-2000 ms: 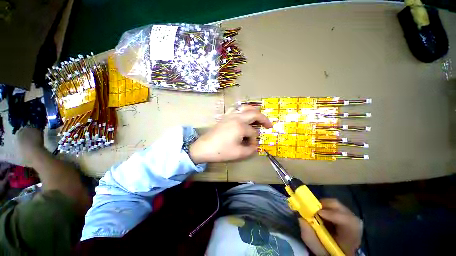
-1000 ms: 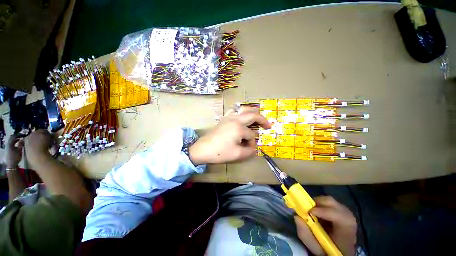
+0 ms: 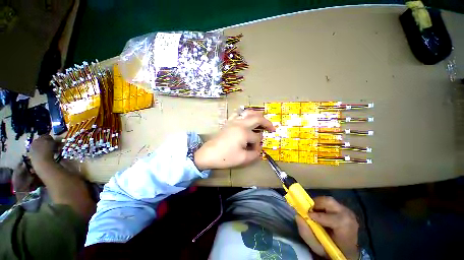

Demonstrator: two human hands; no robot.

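A yellow-orange circuit board panel (image 3: 300, 137) lies flat on the cardboard. Several wire leads with white plugs (image 3: 370, 133) stick out from its right edge. My left hand (image 3: 231, 141) rests at the panel's left edge, fingers bent over it; what the fingertips hold is hidden. One lead with a white plug shows above that hand at the upper left corner. My right hand (image 3: 333, 226) holds a soldering iron (image 3: 301, 198) by its yellow handle. The iron's tip is at the panel's lower left corner, close to my left fingertips.
A clear bag of leads (image 3: 188, 63) lies beyond my left hand. A stack of wired panels (image 3: 84, 104) and a spare panel (image 3: 129, 95) lie left. A black object with a yellow top (image 3: 426, 35) is far right. Another person's arm (image 3: 58, 177) is at the left edge.
The iron and my right hand have shifted slightly left, with the tip staying near the panel's lower left corner. My left hand is nearly unchanged. The other person's hands have moved.
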